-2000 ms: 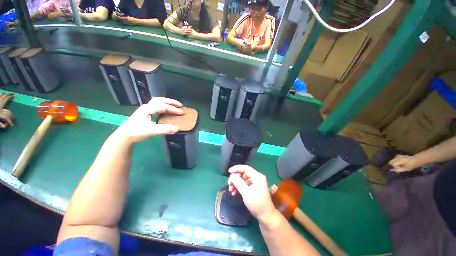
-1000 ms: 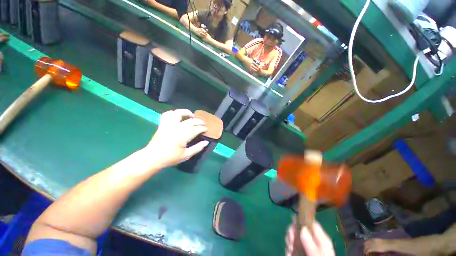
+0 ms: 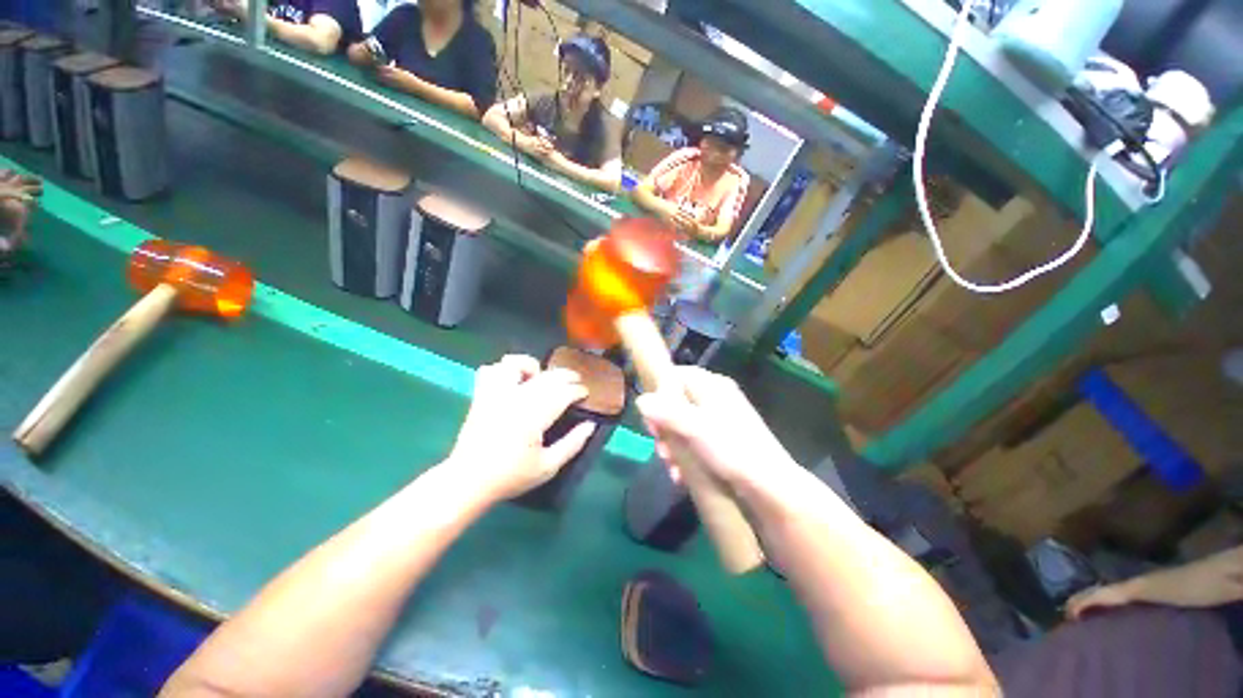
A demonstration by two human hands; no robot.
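Note:
My left hand (image 3: pixel 515 426) holds the upper part of an upright speaker cabinet (image 3: pixel 562 471), with thumb and fingers around its near and left sides. A wood-grain top cover (image 3: pixel 589 381) lies on that cabinet. My right hand (image 3: pixel 709 426) grips the pale wooden handle of a mallet (image 3: pixel 624 282). Its orange-red head is raised just above and behind the cover, with a visible gap. A second cabinet (image 3: pixel 663 507) stands to the right, partly hidden by my right hand and the handle. A loose cover, underside up (image 3: pixel 667 629), lies on the bench near the front.
A second mallet (image 3: pixel 191 280) lies at left on the green bench (image 3: pixel 273 477). Paired cabinets (image 3: pixel 443 259) stand on the conveyor belt behind the bright green rail (image 3: pixel 368 348). Seated workers (image 3: pixel 698 177) are opposite. A person's arm (image 3: pixel 1159 589) is at right. A white cable (image 3: pixel 941 246) hangs above.
The mallet, picked up from the bench earlier, has moved left and up to above the covered cabinet. My left hand stays on that cabinet. The camera view has shifted.

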